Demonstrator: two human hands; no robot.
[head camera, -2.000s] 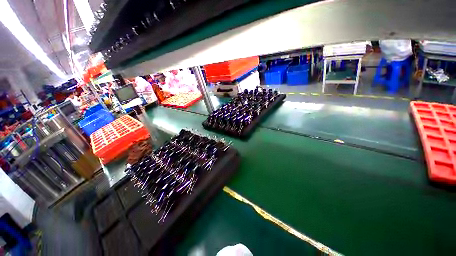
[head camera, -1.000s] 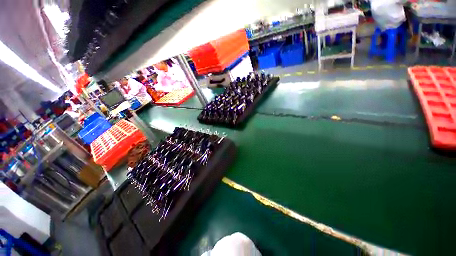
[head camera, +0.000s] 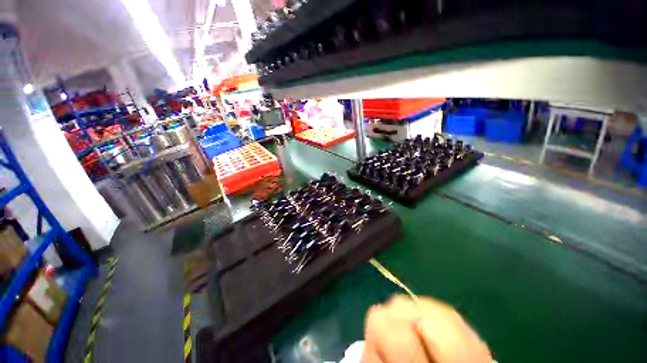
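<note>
Bare, blurred fingers show at the bottom edge, cut off by the frame. I cannot tell whether they belong to one of my hands or both, or whether they hold anything. A small white patch, perhaps a sleeve, is at their left. Beyond them, a black foam tray lies on the green bench. Many small black parts with shiny metal ends stand or lean in its far part. The near left part has bare foam. A second black foam tray with similar parts lies farther back.
An overhead shelf holding black trays crosses the top right. A metal post stands behind the trays. A red-orange grid tray is beyond to the left. A blue rack stands at far left beside the floor. Blue bins stand across the bench.
The view has turned left, so the trays appear farther right. The red-orange tray at the right has left the view. Bare fingers now show where only a white shape was visible.
</note>
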